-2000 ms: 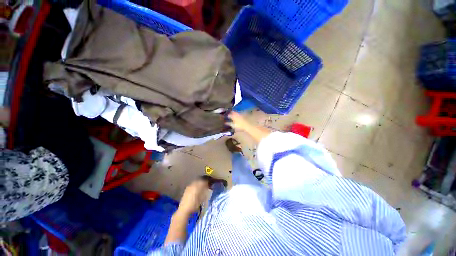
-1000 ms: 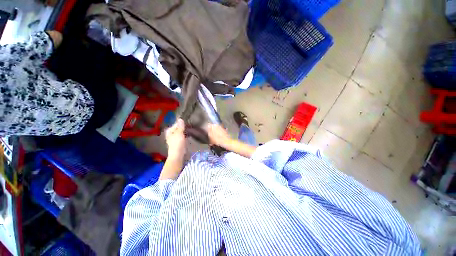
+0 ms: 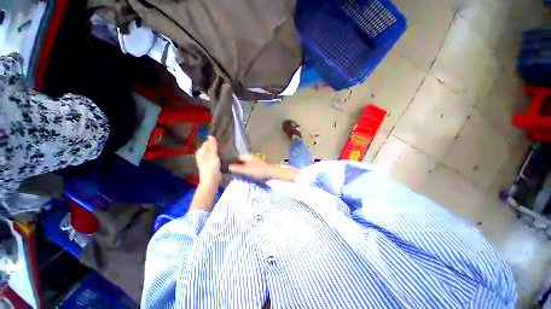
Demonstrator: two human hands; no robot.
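Note:
A brown garment (image 3: 226, 124) with a white strip hangs from the heap toward my body, its lower end between my hands. My left hand (image 3: 208, 158) holds its left edge, fingers closed on the cloth. My right hand (image 3: 251, 167) lies at the lower end with its fingers fairly straight; whether it grips the cloth is not clear. The heap of brown garments (image 3: 260, 45) with white parts lies at the top centre and hides what holds it up.
A blue crate (image 3: 347, 45) stands right of the heap. A red box (image 3: 364, 134) lies on the tiled floor. A red stool (image 3: 175, 130) and a seated person in a black-and-white patterned top (image 3: 57, 130) are on the left. Another red stool (image 3: 534, 113) stands far right.
Since two seconds ago, both hands have come together at the hanging brown cloth. Over the last second, my right hand has shifted slightly left and down, and its fingers look straighter.

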